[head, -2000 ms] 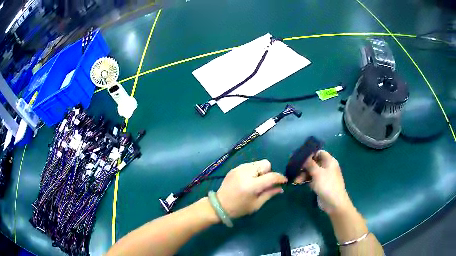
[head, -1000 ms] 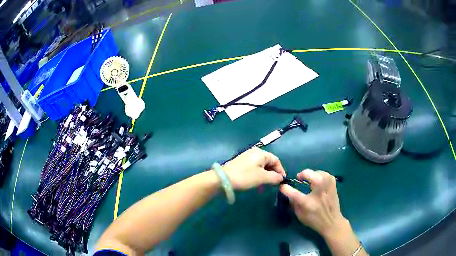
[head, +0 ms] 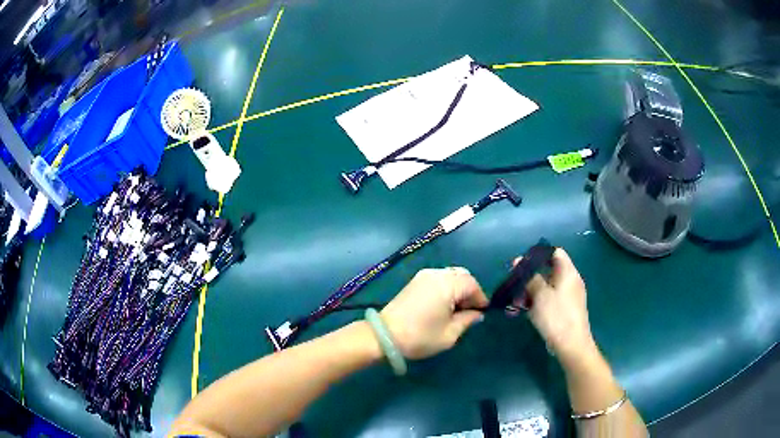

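Note:
A wire harness [head: 374, 270] of twisted dark and coloured wires lies diagonally on the green bench, with a connector [head: 282, 332] at its lower left end and a white label [head: 456, 219] near its upper right end. A thin dark branch [head: 363, 305] runs from it to my left hand [head: 434, 313], whose fingertips pinch it. My right hand [head: 552, 299] holds a roll of black tape [head: 523, 275] just right of my left fingertips. The branch's far end is hidden by the fingers and tape.
A black-covered sample harness [head: 436, 130] lies across a white paper sheet [head: 402, 128]. A harness pile [head: 137, 299], blue bin [head: 128, 128] and cream fan [head: 186, 114] are at left. A grey machine [head: 646, 192] stands at right. A ruler strip [head: 523, 428] shows at the near edge.
The right hand has risen and the tape roll is now up between its fingers, where it hung below a second ago. The left hand's fingertips stay on the branch. The whole view has shifted slightly.

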